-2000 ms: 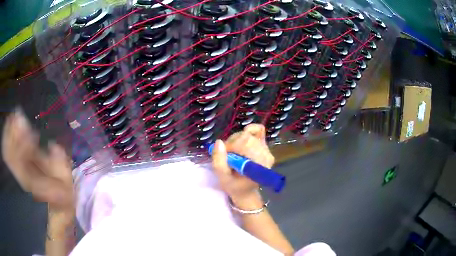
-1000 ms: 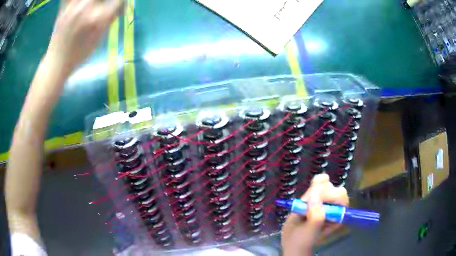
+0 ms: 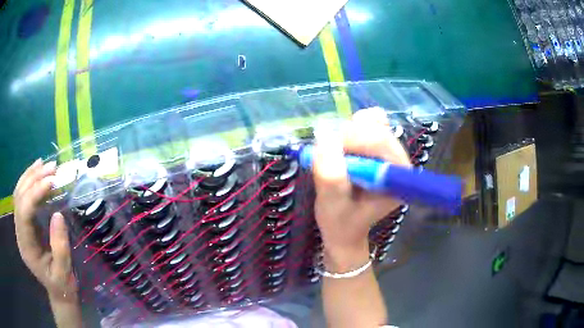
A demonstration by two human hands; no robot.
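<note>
The clear plastic tray [image 3: 269, 102] leans between the green bench edge and my body. It holds columns of small round black wired parts [image 3: 221, 182] with silvery rims. Thin red lead wires [image 3: 186, 197] cross the columns. My right hand [image 3: 358, 186] is shut on the blue marker [image 3: 410, 182]. The marker's tip is at the upper end of a middle column; touching or not cannot be told. My left hand [image 3: 45, 224] grips the tray's left edge, thumb over the front. White paper labels [image 3: 102, 163], one with a black dot, are at the upper left corner. My right hand hides parts of the right columns.
The green bench [image 3: 192, 38] has yellow and blue tape strips. A cardboard sheet [image 3: 298, 19] lies at its back. Stacked clear trays [image 3: 554, 45] are at the upper right. A cardboard box [image 3: 516, 182] with white stickers stands at the right above the grey floor [image 3: 435, 282].
My left hand has come down from above the bench onto the tray's left edge. My right hand with the marker has moved from the tray's lower right up to its upper middle.
</note>
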